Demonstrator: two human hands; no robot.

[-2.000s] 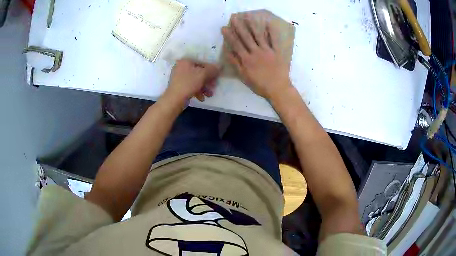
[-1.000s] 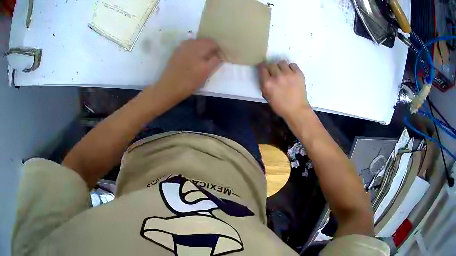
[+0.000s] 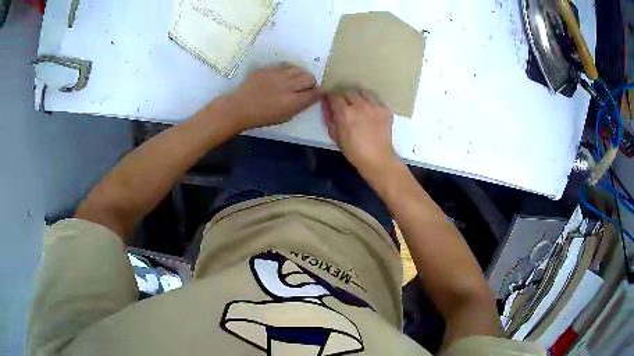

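A khaki pocket piece [image 3: 379,59] lies flat on the white table, its pointed end away from me. My left hand [image 3: 281,90] is at its near left corner, fingers bent on the edge. My right hand [image 3: 358,118] lies over the near edge, its fingertips beside my left ones. Whether either hand pinches the cloth is hidden by the fingers. A cream pressing template [image 3: 224,29] with writing lies at the far left of the khaki piece.
A steam iron [image 3: 556,45] rests on a dark pad at the table's right end, with blue hoses [image 3: 610,128] beside it. A metal clamp [image 3: 73,73] is at the left table corner. Stacked patterns [image 3: 549,278] stand below right, near a round wooden stool [image 3: 405,257].
My right hand has moved left along the near edge of the khaki piece and is now close to my left hand. The view has shifted, showing the piece's pointed end again.
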